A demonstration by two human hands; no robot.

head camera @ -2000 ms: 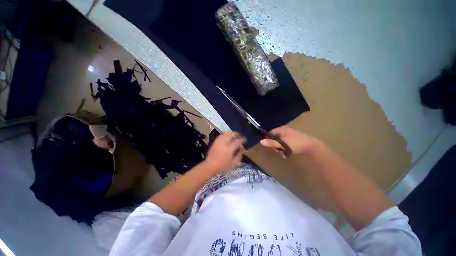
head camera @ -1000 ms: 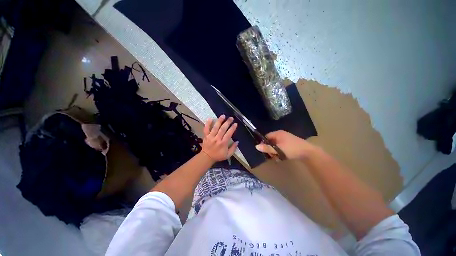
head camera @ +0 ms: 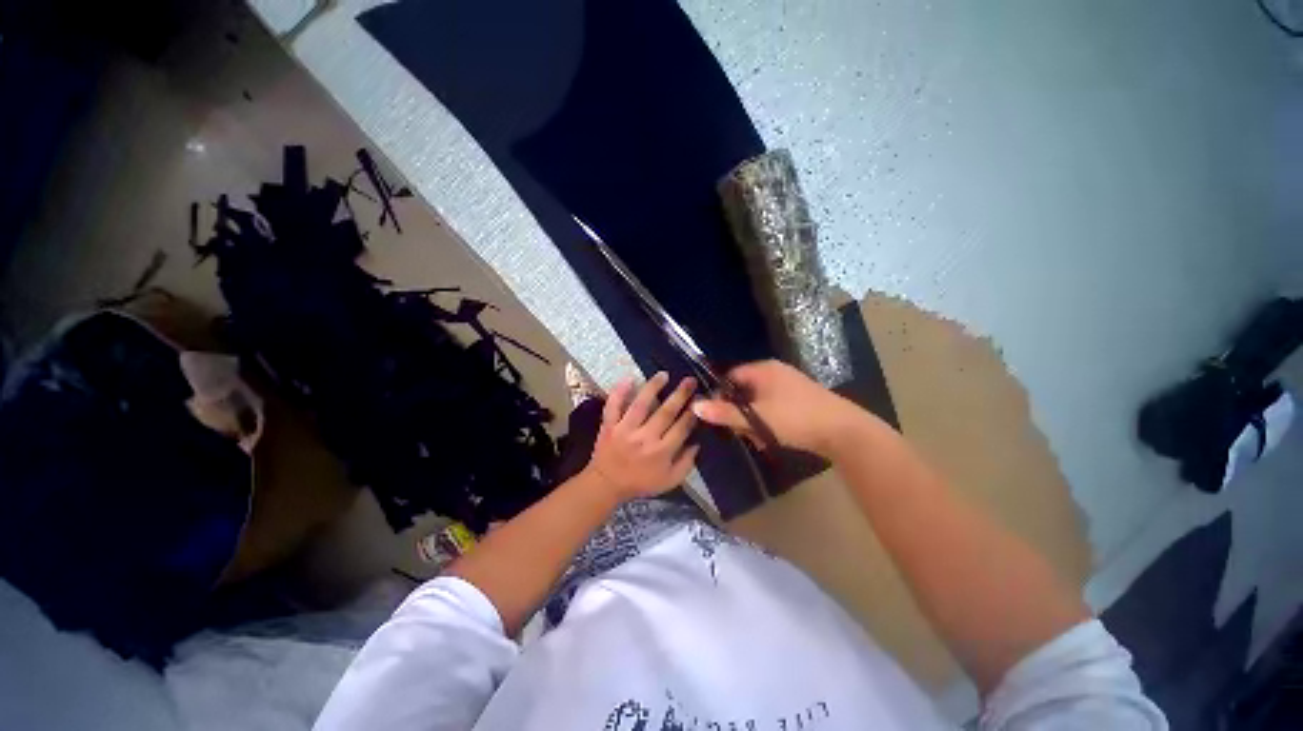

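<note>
The black fabric piece (head camera: 629, 114) lies flat on the table along its left edge. The fabric shears (head camera: 650, 303) lie over its lower left part, blades pointing up and left and looking nearly closed. My right hand (head camera: 772, 407) is shut on the shears' dark handles. My left hand (head camera: 647, 437) lies palm down with fingers spread, at the fabric's left edge beside the shears. A wrapped pattern weight (head camera: 789, 264) sits on the fabric's right side. Brown paper (head camera: 972, 457) is under the fabric's lower end.
Black fabric scraps (head camera: 372, 343) lie heaped on the floor left of the table. A large bag of dark cloth (head camera: 115, 457) stands at far left. A rolled dark bundle with a white band (head camera: 1215, 407) and dark fabric (head camera: 1165, 600) lie at right.
The view has shifted, so the weight appears lower and further right. My left hand has gone from bunched fingers to lying flat. The shears' blades, slightly parted earlier, look nearly closed.
</note>
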